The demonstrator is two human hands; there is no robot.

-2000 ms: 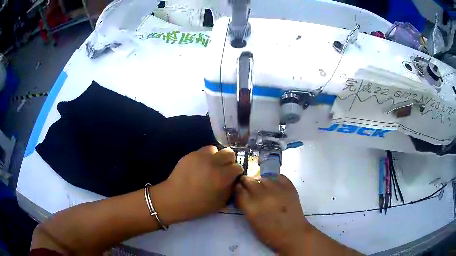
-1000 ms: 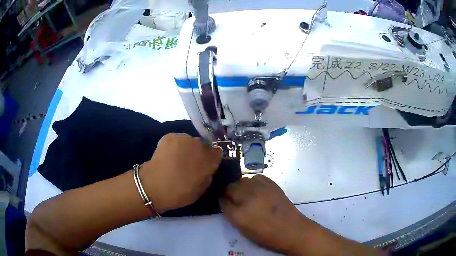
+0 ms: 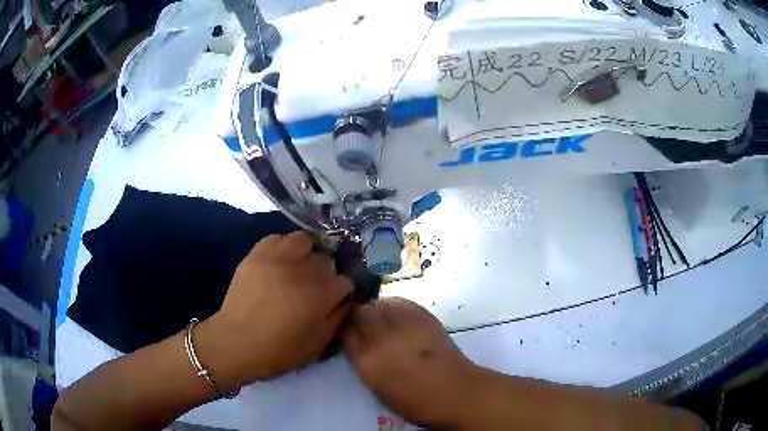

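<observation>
A large black cloth panel (image 3: 160, 265) lies flat left of the needle, its wavy end toward the table's left edge. My left hand (image 3: 282, 295) pinches the cloth just in front of the presser foot (image 3: 341, 240). My right hand (image 3: 404, 349) touches it and pinches the near edge of the same cloth. A small black fold shows between my fingers and the foot. The white sewing machine (image 3: 337, 76) stands over the cloth. A grey-blue round attachment (image 3: 386, 250) sits right of the foot. The needle tip and the fingertips are partly hidden.
Thin blue, pink and black sticks (image 3: 648, 227) lie on the table at the right. A paper size note (image 3: 589, 93) is fixed on the machine arm. A clear-white plastic bag (image 3: 160, 93) lies at the far left. Blue tape (image 3: 76, 244) runs along the left table edge.
The camera view has shifted, so the machine appears farther left and larger. Both hands stay on the cloth at the foot. The fingers, apart a second ago with cloth between them, are together again.
</observation>
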